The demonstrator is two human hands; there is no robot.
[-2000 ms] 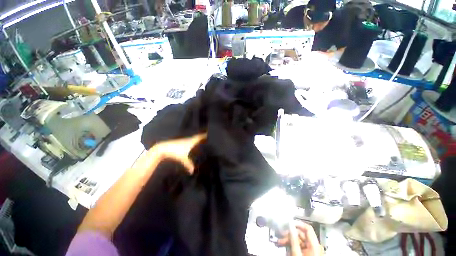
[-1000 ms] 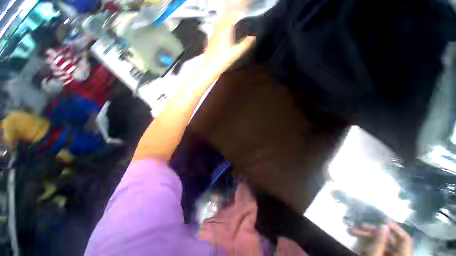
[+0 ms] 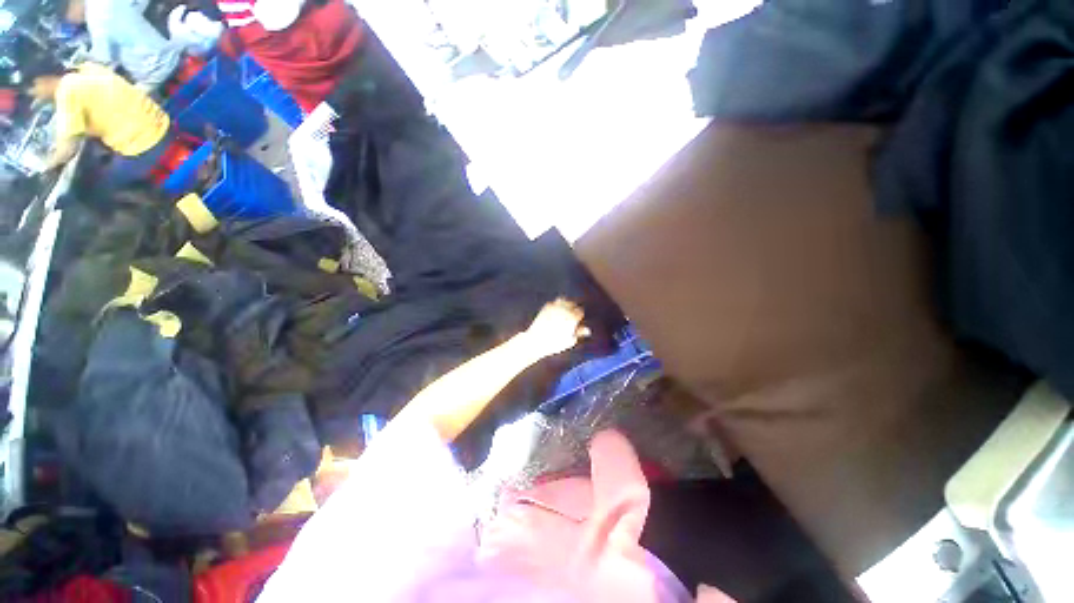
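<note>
My left hand (image 3: 556, 327) reaches out at the centre, fingers curled against dark cloth (image 3: 471, 289) beside the blue crate; the glare and small size hide whether it grips the cloth. This dark cloth lies in a long heap left of the brown board (image 3: 777, 271). Another large dark garment piece (image 3: 1013, 177) is bunched on the board's right part, with no hand on it. My right hand is not in view.
A blue lattice crate (image 3: 598, 372) is below my left hand, beside the board's edge. More dark pieces with yellowish scraps (image 3: 165, 412) lie at left. A person in yellow (image 3: 118, 108) and blue bins (image 3: 242, 177) are at upper left. Pale machine parts (image 3: 1013, 471) are at lower right.
The view has swung left and down. My left hand has left the garment on the table and moved down to the dark heap by the crate. My right hand has gone out of view.
</note>
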